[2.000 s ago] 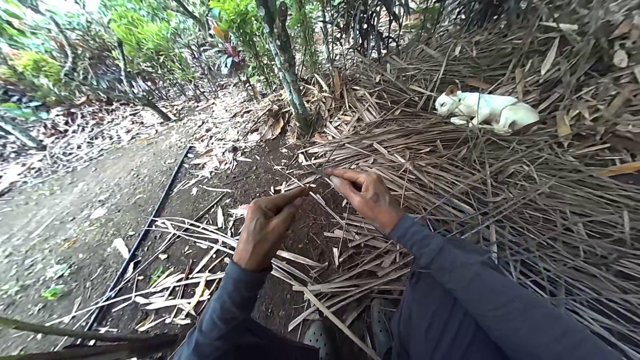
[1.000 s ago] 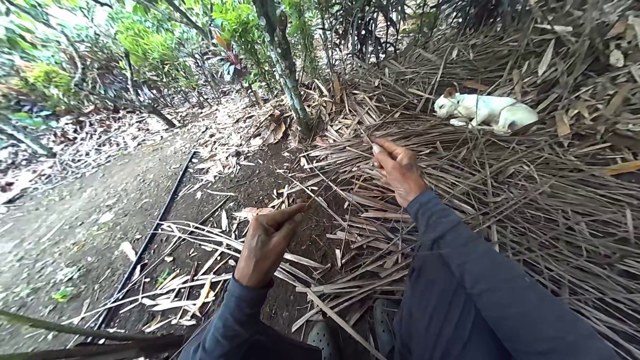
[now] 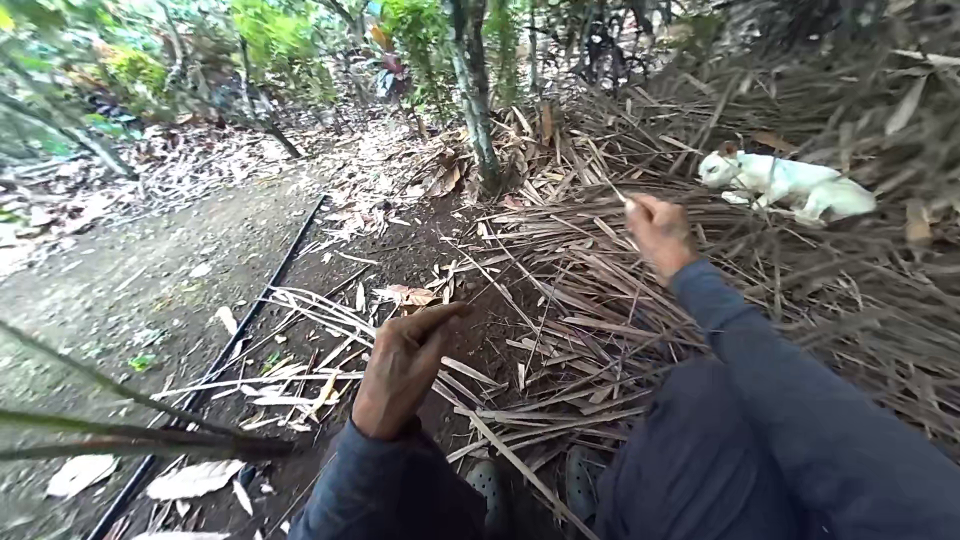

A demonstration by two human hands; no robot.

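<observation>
My left hand (image 3: 405, 360) is raised low in the middle of the view, over bare dark soil, its thumb and forefinger pinched; whether something thin is between them is too fine to tell. Farther forward and to the right, my right hand (image 3: 660, 229) pinches a thin pale strand (image 3: 615, 187) that points up and to the left from the fingertips. Beneath and around my right hand spreads a thick layer of dry palm fronds (image 3: 585, 262). Both arms wear long dark sleeves.
A white dog (image 3: 787, 184) lies curled on the fronds at right. One slender tree trunk (image 3: 476, 112) rises ahead. A black hose (image 3: 262, 300) runs along the soil at left, near a thin green-brown stem (image 3: 150, 442). My clogs (image 3: 491, 491) rest among dry leaf strips.
My right hand has moved away from my left, to the right; two seconds ago their fingertips were close together. The left hand stays in about the same place.
</observation>
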